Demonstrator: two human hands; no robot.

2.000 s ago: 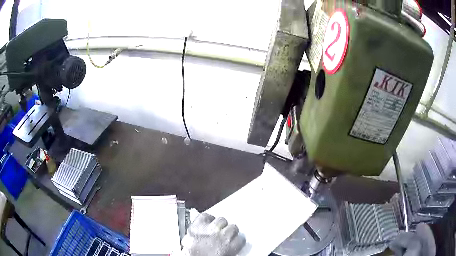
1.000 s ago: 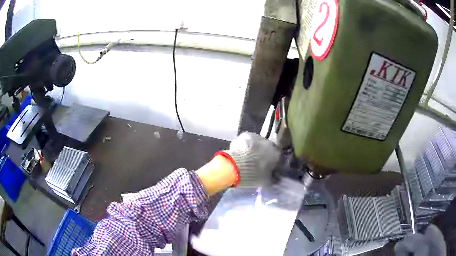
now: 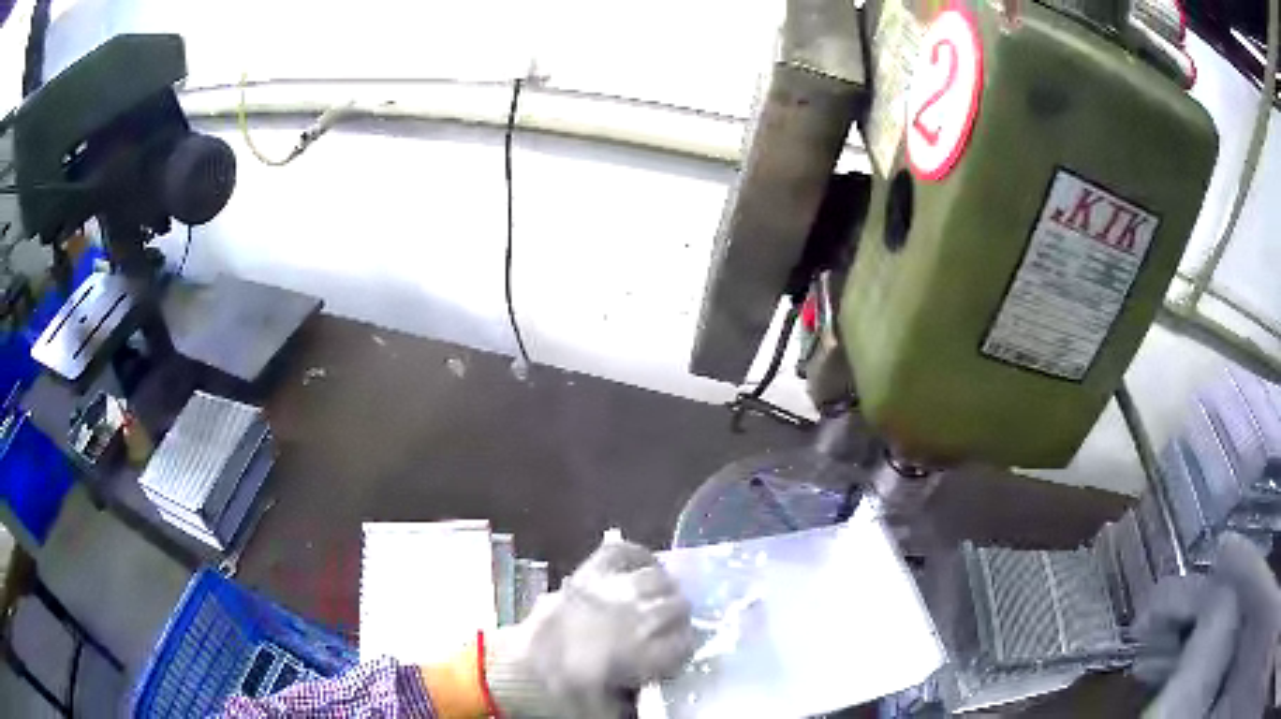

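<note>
An aluminium housing lies with its white face up on the round table, one corner near the chuck. Small bright specks or wet marks show on its face. My left hand, in a grey-white glove with a red cuff, is closed at the housing's left edge; its fingertips are hidden. My right hand, gloved in grey, is at the lower right by the grey feed lever. The right hand is dim and its grip on the lever cannot be made out.
The green drill head hangs over the table. Stacked housings stand to the right. A short housing stack is left of my left hand, beside a blue crate. Another stack and a second drill are far left.
My left hand has moved from the housing's back side near the chuck to its left edge. The housing has turned, uncovering the table's back part. My right hand has risen slightly.
</note>
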